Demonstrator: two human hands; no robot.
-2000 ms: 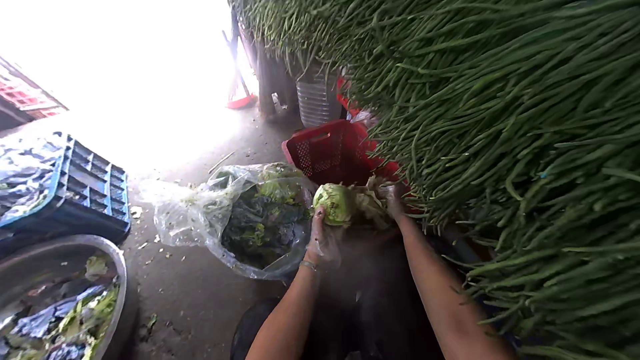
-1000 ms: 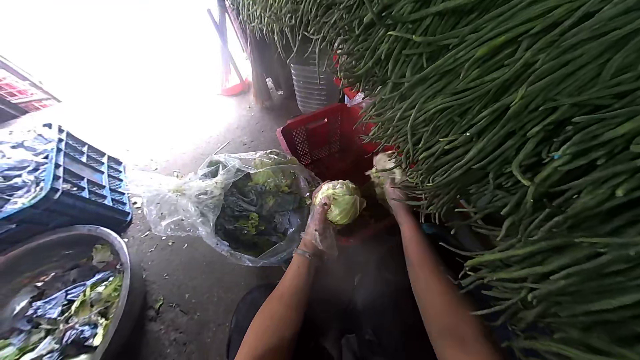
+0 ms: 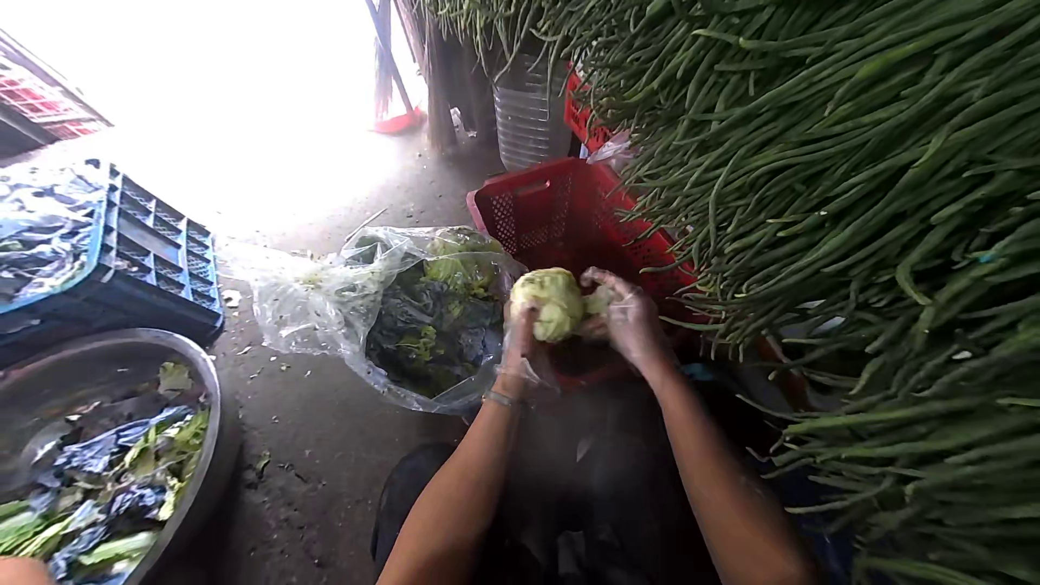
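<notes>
A pale green cabbage head (image 3: 551, 304) rests in my left hand (image 3: 520, 337), which wears a clear plastic glove and grips it from its left and lower side. Just to its right, my right hand (image 3: 638, 325) has bent fingers around pale leaf matter (image 3: 600, 301), slightly blurred. Both hands are over the near end of a red plastic crate (image 3: 532, 195). Left of them lies a clear plastic bag (image 3: 313, 305) with dark and yellowish green leaves (image 3: 439, 309) in it.
Long green beans (image 3: 853, 203) heap up along the right. At the left stand a blue plastic crate (image 3: 154, 236) and a metal basin (image 3: 213, 382) with leaf scraps. A ribbed clear container (image 3: 528, 122) and a red dustpan (image 3: 400, 122) are farther back. Leaf bits litter the floor.
My right hand was farther from the cabbage head, holding pale leaves, one second ago; it is now closer to it. My left hand has kept its hold on the cabbage head.
</notes>
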